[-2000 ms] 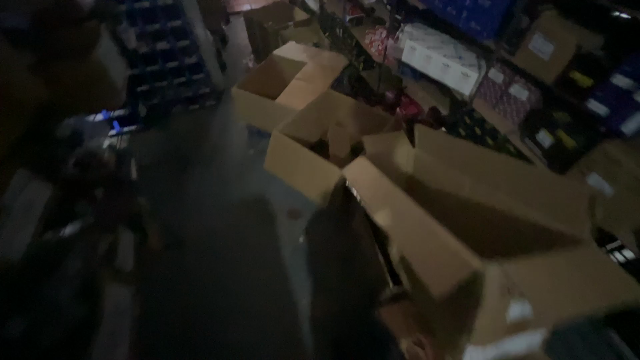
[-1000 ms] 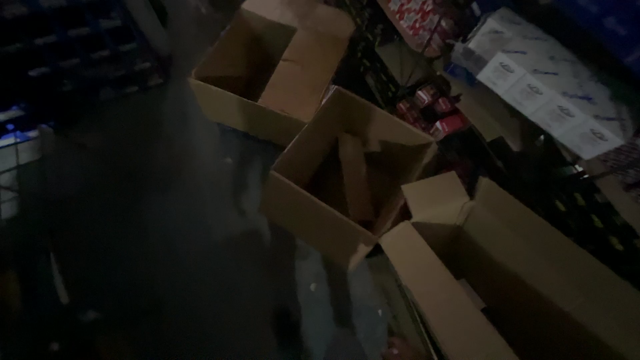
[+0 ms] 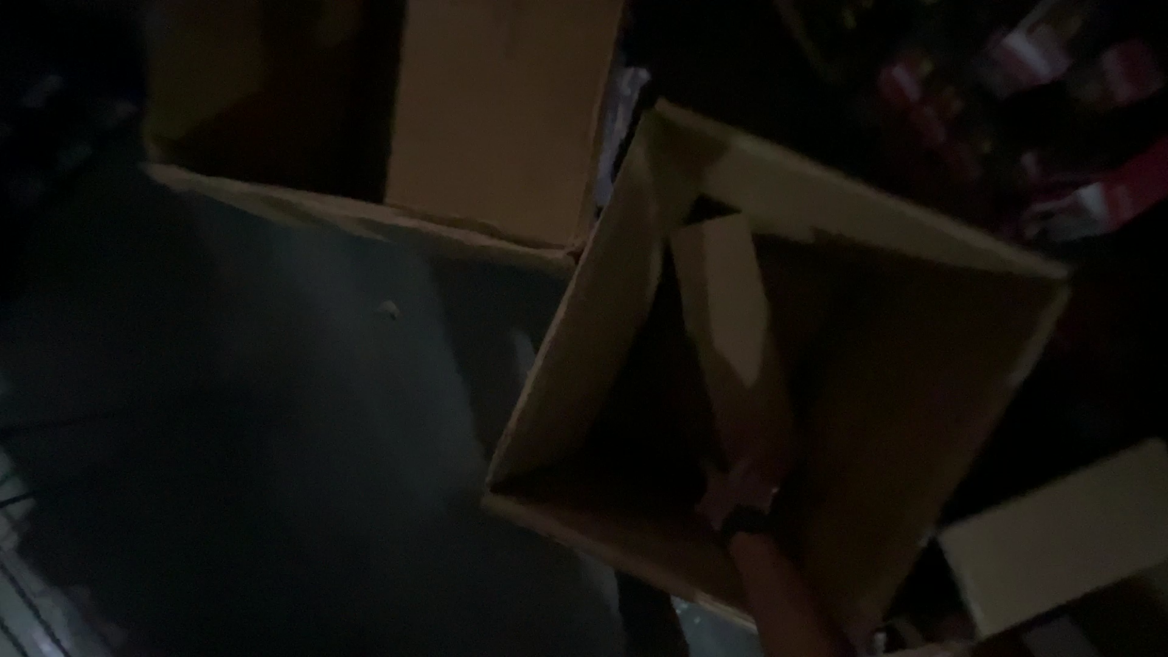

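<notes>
My right hand (image 3: 744, 488), with a dark band at the wrist, reaches down inside an open cardboard box (image 3: 867, 205). It is at the lower end of a long narrow cardboard piece (image 3: 730, 310), which lies lengthwise within that box. The fingers are dim and blurred, so whether they close on the piece is unclear. My left hand is not identifiable in this view. A second open cardboard box (image 3: 502, 119), with a broad flap inside its right part, stands at the upper left, close to the first box's corner.
Grey floor (image 3: 319, 411) runs along the left. A pale cardboard flap (image 3: 1058, 538) juts in at the lower right. Red and white packages (image 3: 1095, 201) sit in the dark beyond the box at the upper right. Wire mesh (image 3: 23, 566) shows at the lower left edge.
My right hand has come into the middle box, at the cardboard piece's lower end. The view has moved closer to this box.
</notes>
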